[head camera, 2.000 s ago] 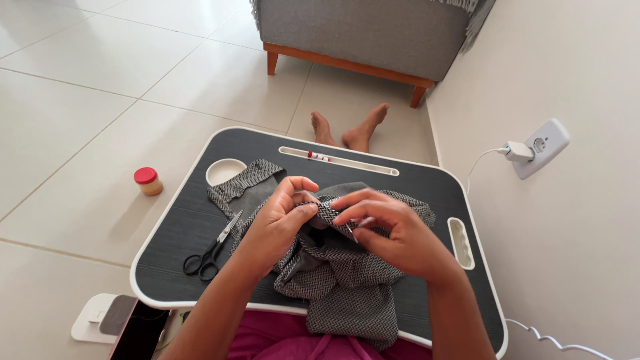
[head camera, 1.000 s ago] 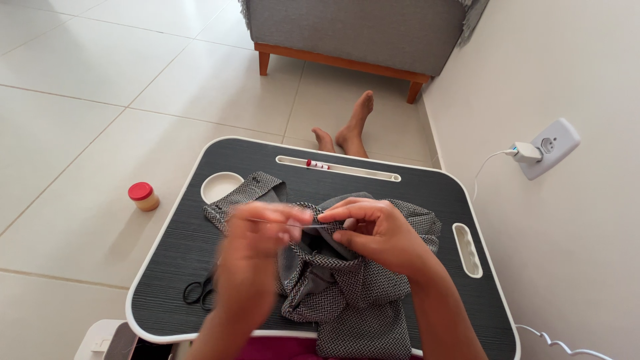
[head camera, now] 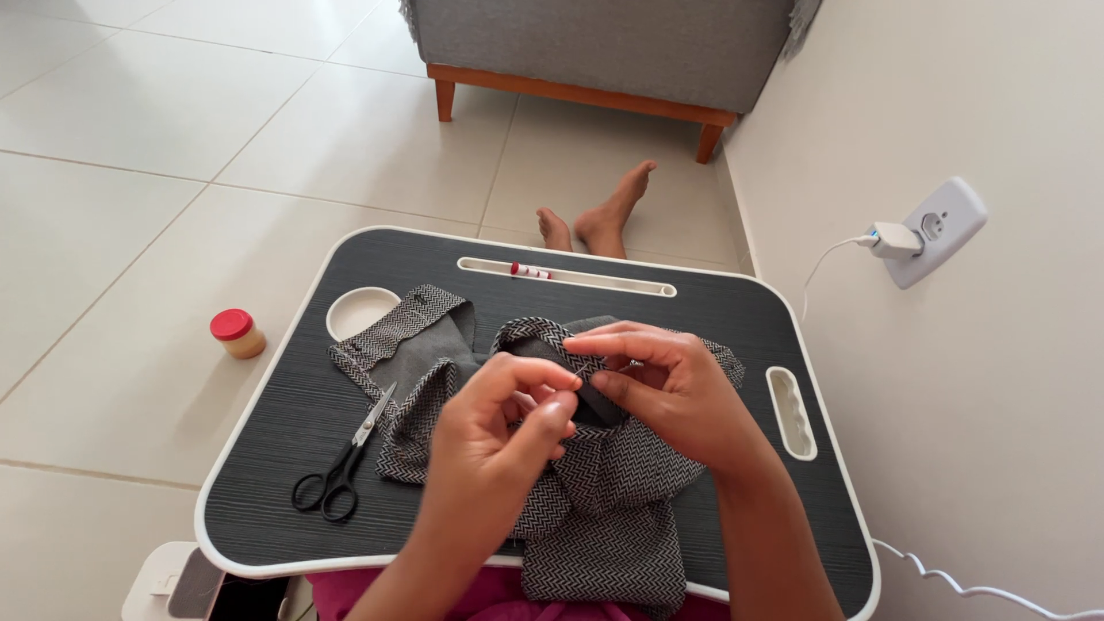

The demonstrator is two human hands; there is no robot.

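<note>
A black-and-white herringbone fabric piece with grey lining (head camera: 604, 535) lies bunched on a dark lap table (head camera: 259, 483) and hangs over its near edge. My right hand (head camera: 673, 397) pinches a folded edge of it between thumb and fingers. Just left of that edge, my left hand (head camera: 500, 440) has thumb and index finger together at what looks like a thin needle or thread, too small to tell. Black-handled scissors (head camera: 341, 474) lie beside the fabric on the left, blades pointing away from me.
A round white recess (head camera: 362, 312) and a slot (head camera: 586, 280) holding a small red-and-white tube (head camera: 530, 272) are in the table. A red-lidded jar (head camera: 237, 333) stands on the floor at left. At right, a charger (head camera: 895, 241) sits in a wall socket. A grey sofa (head camera: 586, 52) stands beyond two feet.
My left hand, blurred and raised to the left of the fabric edge a second ago, is now close to my right fingers. The scissors, partly covered then, show fully. My right hand keeps its hold.
</note>
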